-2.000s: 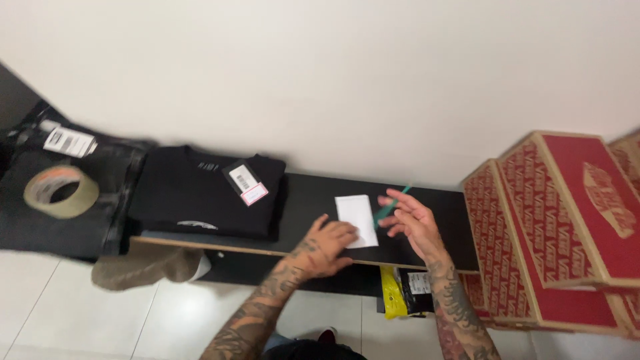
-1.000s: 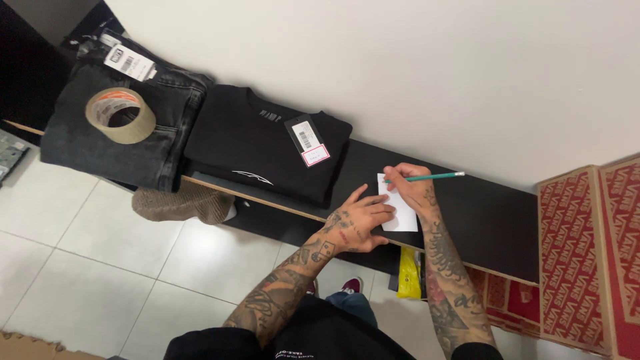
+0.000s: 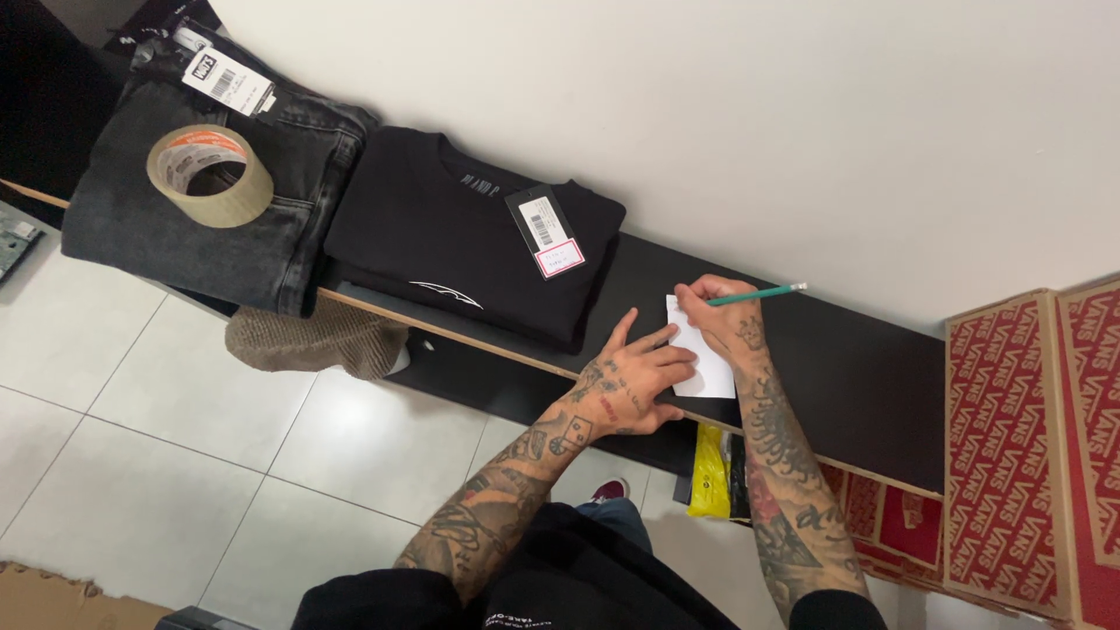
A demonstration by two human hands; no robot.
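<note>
A green pencil (image 3: 759,295) with a white end is gripped in my right hand (image 3: 723,317), its writing end hidden by the fingers over the top of a small white sheet of paper (image 3: 705,372). Fingers spread, my left hand (image 3: 637,381) rests flat on the paper's left edge and the black shelf (image 3: 840,367). Left of the hands lies a folded black T-shirt (image 3: 472,249) with a hang tag (image 3: 544,232) on it. Further left, a roll of clear packing tape (image 3: 229,194) sits on folded dark grey jeans (image 3: 114,188).
Red Vans shoe boxes (image 3: 1006,455) are stacked at the right. A pale wall (image 3: 787,114) runs behind the shelf. Beneath it are a yellow plastic package (image 3: 710,477) and a brown ribbed fabric item (image 3: 306,341). Cardboard (image 3: 70,599) lies on the tiled floor at the lower left.
My right hand, which two seconds ago was raised right of the paper with the pencil, is now down on the paper. The left hand stays at the paper's left side. The view has shifted.
</note>
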